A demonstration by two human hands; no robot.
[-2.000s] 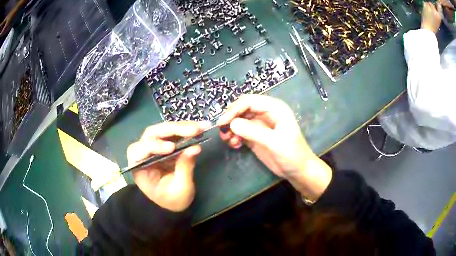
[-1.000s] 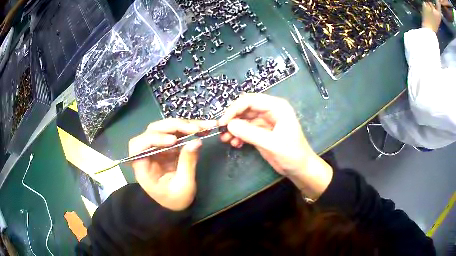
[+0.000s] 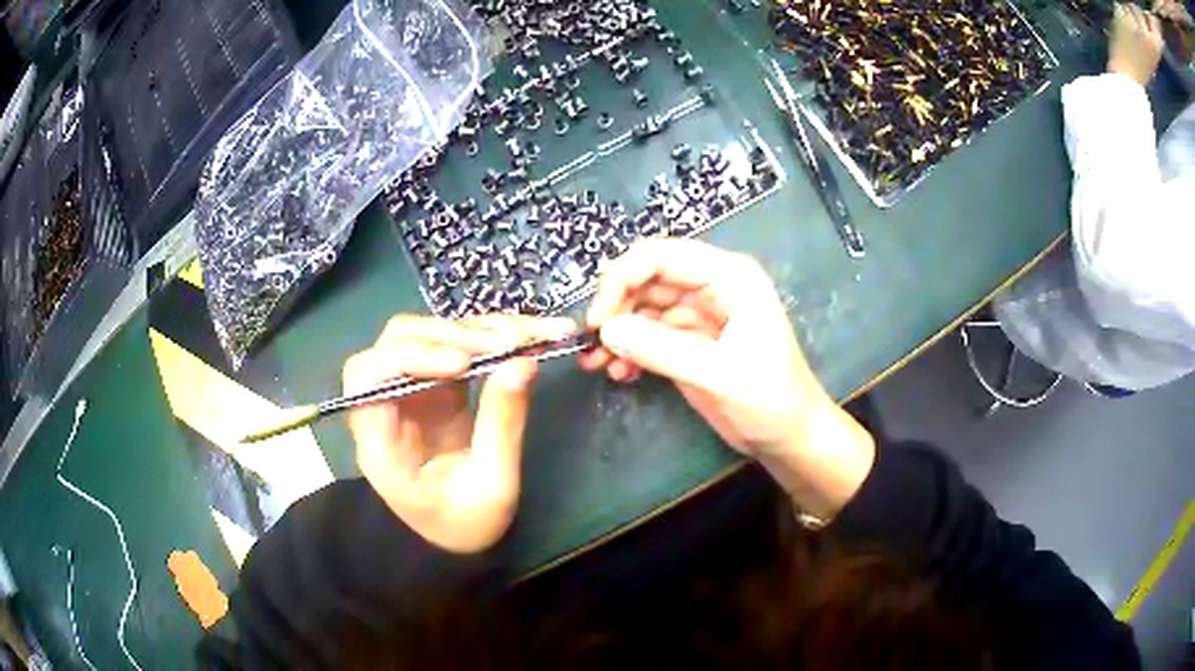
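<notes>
My left hand (image 3: 443, 433) holds a thin dark tool (image 3: 393, 389) with a yellowish rear end, pen-like between thumb and fingers. Its tip points right and meets the fingertips of my right hand (image 3: 701, 354). My right thumb and forefinger pinch a small dark piece (image 3: 592, 338) at that tip; the fingers hide most of it. Behind the hands, a shallow clear tray (image 3: 782, 181) holds many small dark, shiny sleeves (image 3: 557, 236).
A clear plastic bag (image 3: 315, 157) of small parts lies left of the tray. Tweezers (image 3: 819, 171) lie at its right, beside a tray of brass-and-black parts (image 3: 904, 79). Hazard tape (image 3: 216, 393), white cord (image 3: 105, 511) and an orange scrap (image 3: 197, 589) are left. A white sleeve (image 3: 1114, 197) shows at right.
The tool in my left hand has turned; its yellowish rear end shows more clearly, and its tip now meets my right fingertips. My right hand has barely moved.
</notes>
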